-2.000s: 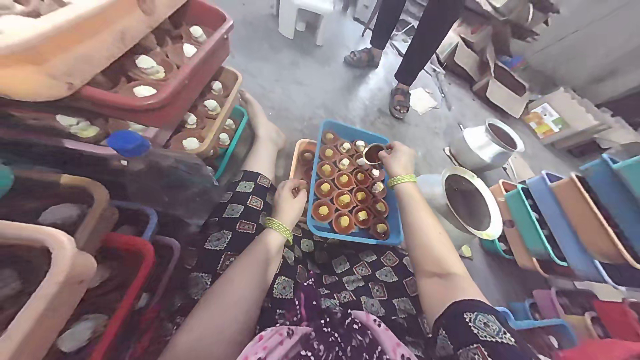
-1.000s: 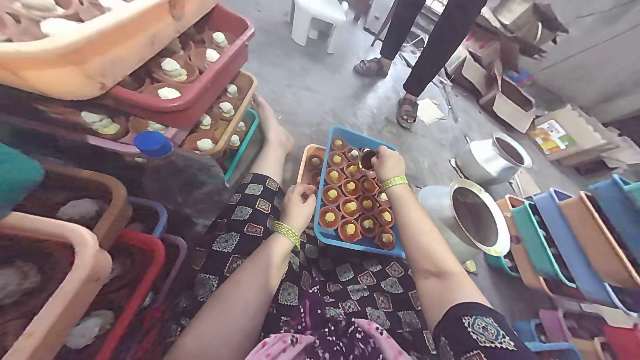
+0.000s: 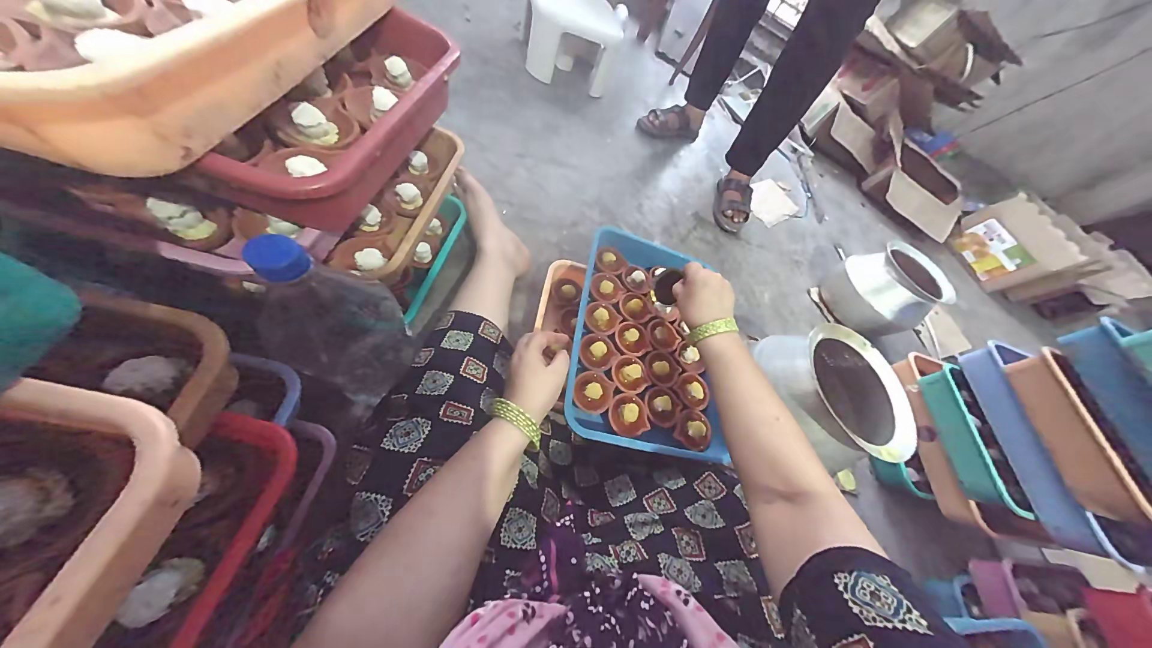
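A blue plastic tray (image 3: 585, 425) holds rows of small clay cups (image 3: 627, 411), each with a pale yellowish lump inside. My right hand (image 3: 706, 295) grips a small dark cup (image 3: 667, 286) over the far right part of the tray. My left hand (image 3: 540, 364) is at the tray's left edge with its fingers curled; whether it pinches anything cannot be told. Partly under the blue tray lies a peach tray (image 3: 542, 301) with more clay cups.
Stacked trays of filled clay cups, among them a red tray (image 3: 441, 76), and a plastic bottle (image 3: 328, 315) stand left. Metal pots (image 3: 832, 396) with dark contents and more trays (image 3: 976, 441) are at right. A person (image 3: 765, 81) stands ahead, near a white stool (image 3: 576, 36).
My right hand, with the dark cup, has shifted slightly over the far right part of the blue tray. My left hand has stayed by the tray's left edge.
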